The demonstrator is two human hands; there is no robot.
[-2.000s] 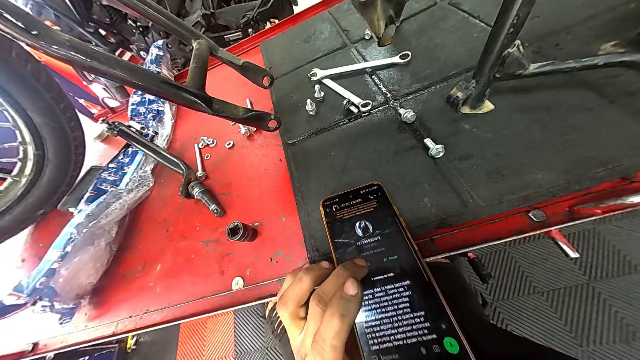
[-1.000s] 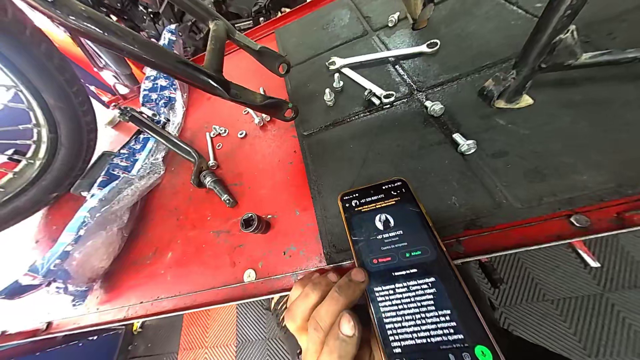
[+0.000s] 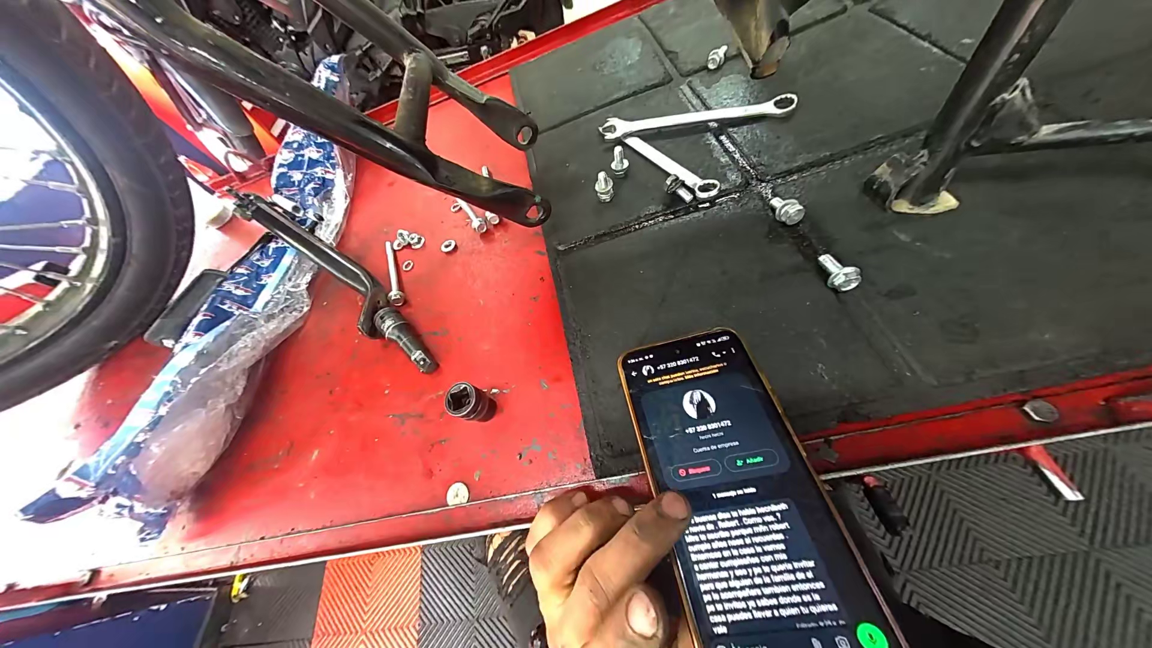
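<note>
A smartphone in an orange-edged case [image 3: 747,504] is tilted at the lower centre, its lit screen showing a chat message. My left hand [image 3: 607,562] is at its left side, fingers partly bent, one fingertip over the screen's left edge. What supports the phone is hidden, and my right hand is out of sight. Beyond it, on a black mat, lie a combination wrench [image 3: 702,117], a second wrench [image 3: 666,162] and several bolts, one a flanged bolt [image 3: 840,273]. On the red surface are a black impact socket [image 3: 463,402], a bent black lever with a splined end [image 3: 337,265], and loose bolts and washers.
A spoked wheel with its tyre [image 3: 144,207] stands at the left. A black tubular frame [image 3: 360,126] reaches over the red surface. Plastic-wrapped blue printed material [image 3: 234,360] lies beside the wheel. A black metal leg [image 3: 963,117] rests on the mat. The platform's red edge [image 3: 936,427] crosses below.
The fingertip that was over the phone's screen has moved to its left edge, and the message on the screen has scrolled up. The tools and bolts lie as before.
</note>
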